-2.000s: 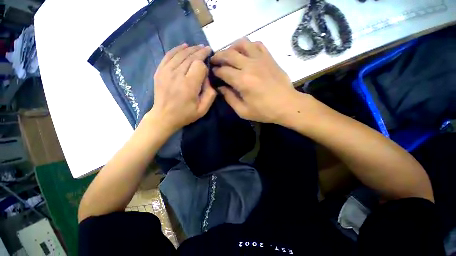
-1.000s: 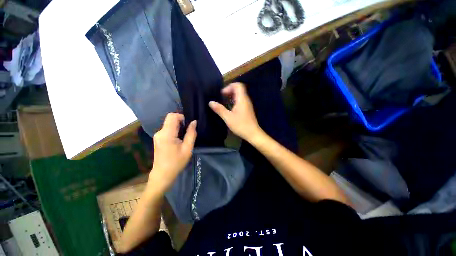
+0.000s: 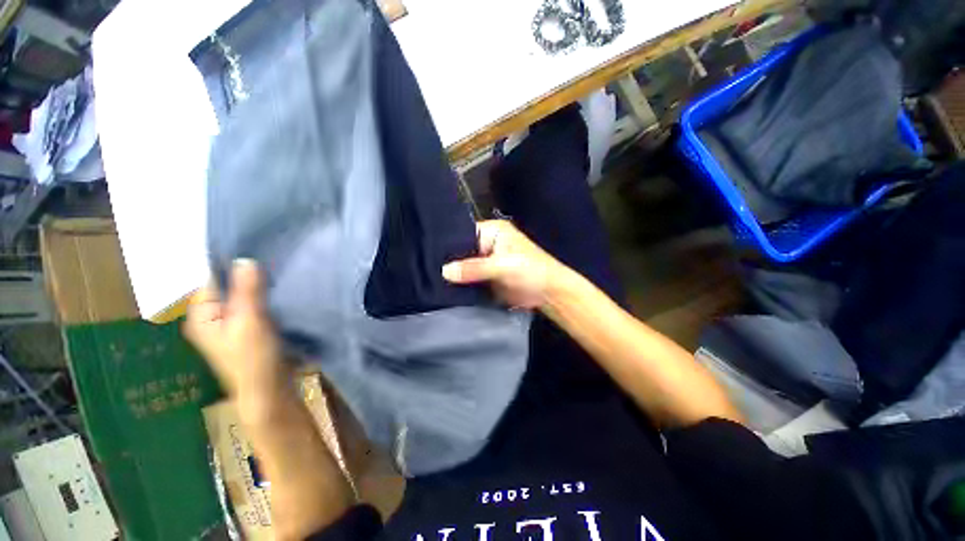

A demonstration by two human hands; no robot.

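A long denim panel (image 3: pixel 307 180), grey-blue with a near-black navy strip along its right side, runs from the top of the table down over the lap. A pale speckled trim shows near its upper left edge. My left hand (image 3: pixel 238 317), blurred, holds the panel's left edge near the table's front edge. My right hand (image 3: pixel 503 266) grips the navy right edge, thumb on top. The speckled-wrapped shears handles (image 3: pixel 577 23) lie on the table at the top.
The white table (image 3: pixel 159 201) has a wooden front edge. A blue basket (image 3: pixel 778 248) with dark grey cloth stands at the right, with more grey and navy pieces below it. A cardboard carton (image 3: pixel 228 444) and a green box (image 3: pixel 159 412) stand at the lower left.
My hands have moved from close together on the seam edge to wide apart on opposite edges. The panel is spread and its lower part has shifted; the view has moved so the basket shows more.
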